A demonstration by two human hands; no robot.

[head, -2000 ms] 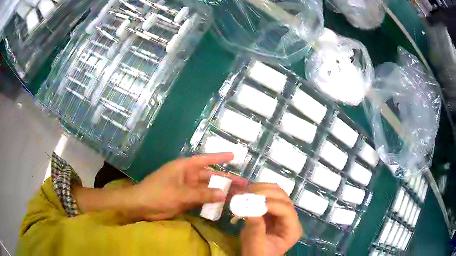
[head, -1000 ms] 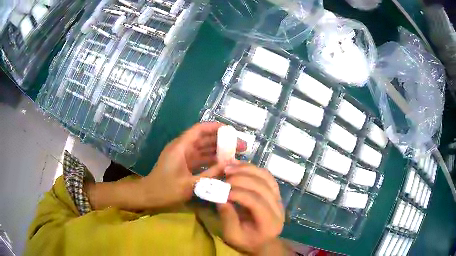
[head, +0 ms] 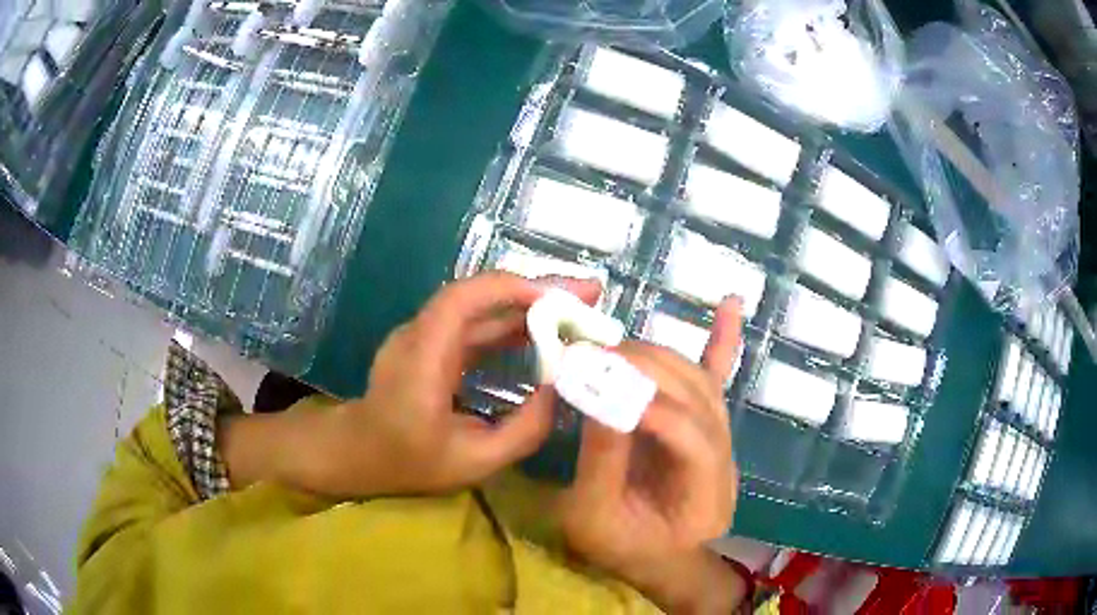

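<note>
My left hand [head: 421, 390] holds a white hollow housing [head: 556, 324] between thumb and fingers, with its open end towards me. My right hand [head: 668, 463] pinches a small white insert [head: 605, 384] between thumb and fingers, its index finger stretched out. The insert is right at the lower edge of the housing's opening; I cannot tell if it is inside. Both are above the near left part of the clear blister tray [head: 656, 198], which holds white blocks in its pockets.
Clear stacked trays with thin rods [head: 241, 180] lie at left on the green mat [head: 397, 180]. A bag of white pieces [head: 812, 60] and a crinkled clear bag [head: 998, 156] lie behind. A second unit tray [head: 1004, 445] is at far right. Red items [head: 830, 583] show below the bench edge.
The housing has turned so its open end shows, and my right hand has brought the insert up against it. The view has shifted, so the trays sit higher in the picture.
</note>
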